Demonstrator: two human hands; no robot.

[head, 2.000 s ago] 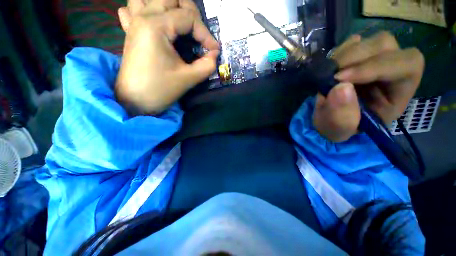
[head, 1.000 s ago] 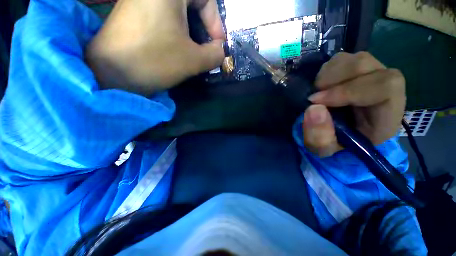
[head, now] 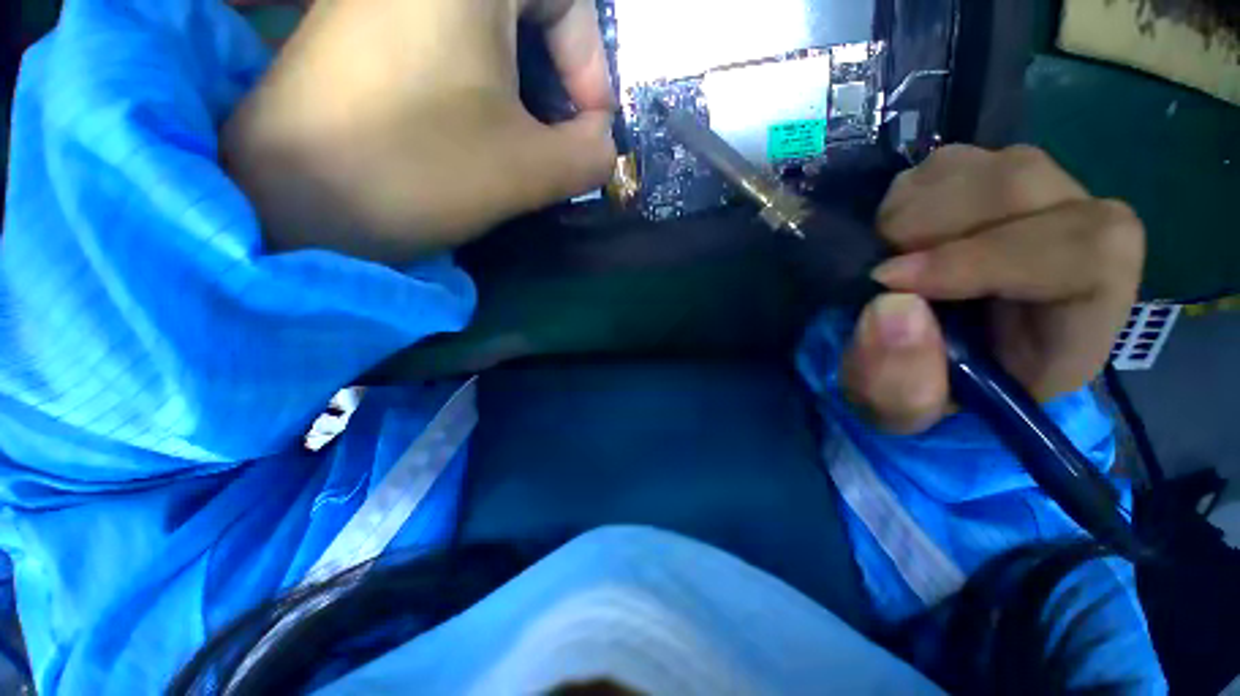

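An open tablet-like unit [head: 843,21] lies at the top centre in a black frame. Its circuit board [head: 666,170] has a silver shield with a teal label and a yellow patch. My right hand [head: 1006,272] holds the soldering iron [head: 748,184] by its dark handle; the metal barrel points up-left over the board, its tip hard to make out. My left hand [head: 422,129] is at the board's left edge, thumb and forefinger together beside the yellow patch, partly cut off by the top edge. Anything pinched between the fingertips is too small or hidden to tell.
A tan board with dark specks [head: 1156,41] lies at the top right on the green bench surface [head: 1115,177]. A white slotted tray [head: 1145,335] shows at the right, below the bench edge. The iron's dark cable runs down at the right.
Since two seconds ago the iron has swung down from the silver area onto the board. My left forearm has swung outward. In the last second my right hand has shifted slightly right.
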